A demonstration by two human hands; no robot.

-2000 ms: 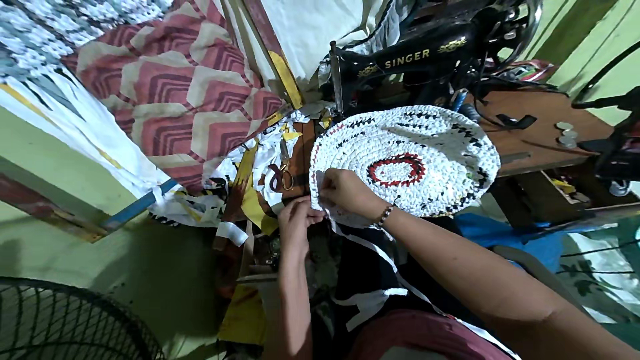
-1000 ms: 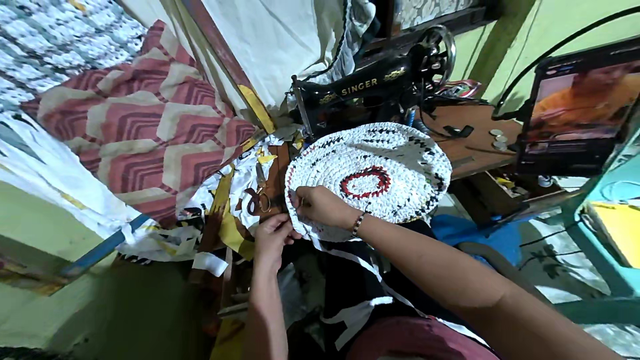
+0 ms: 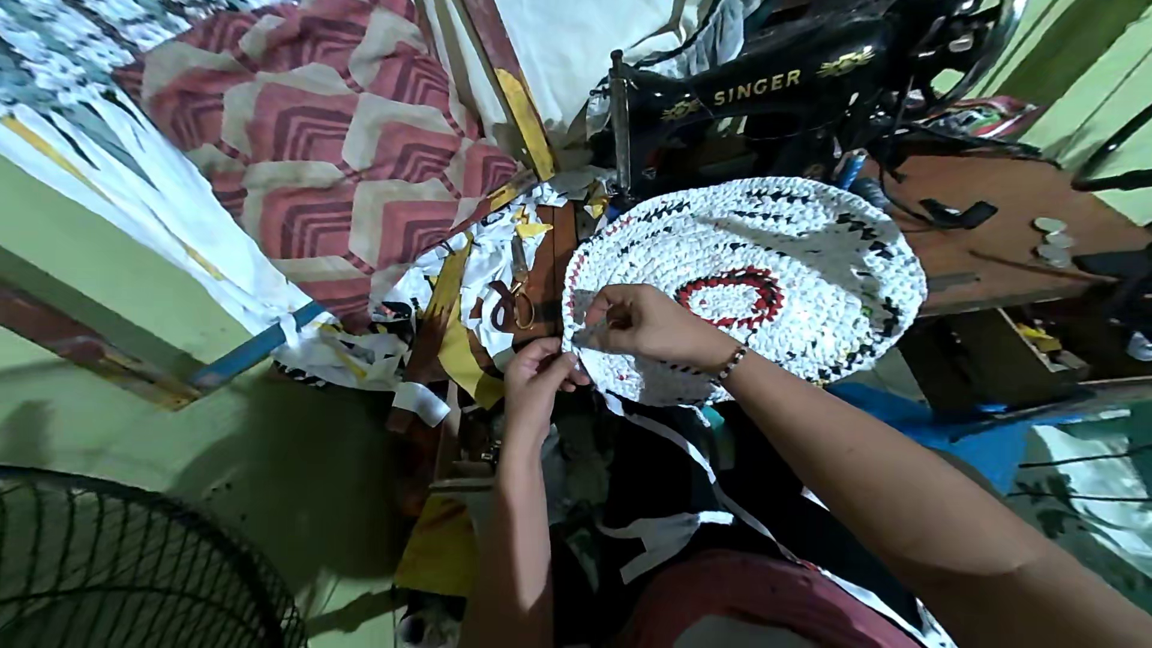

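An oval rug of braided or crocheted white fabric strips (image 3: 810,270), with a red and black ring at its middle, lies in front of a black Singer sewing machine (image 3: 756,90). My left hand (image 3: 540,373) pinches the rug's left edge. Just above and to the right, my right hand (image 3: 643,324) has its fingers bent over the same edge; whether they grip a tool or the fabric is hidden. A long white fabric strip (image 3: 675,441) hangs from the edge near my hands and runs down across my lap. Scissors (image 3: 517,306) lie left of the rug among fabric scraps.
A red and beige patterned cloth (image 3: 351,180) covers the area at upper left. A wire fan guard (image 3: 135,558) stands at lower left. Coins (image 3: 1053,241) lie on the wooden machine table (image 3: 1008,198), above an open drawer (image 3: 1035,342). Blue plastic (image 3: 954,432) is below.
My right hand has shifted slightly at the rug's edge, while my left hand stays there. The view has swung, and the phone or tablet screen seen at right a second ago is out of view.
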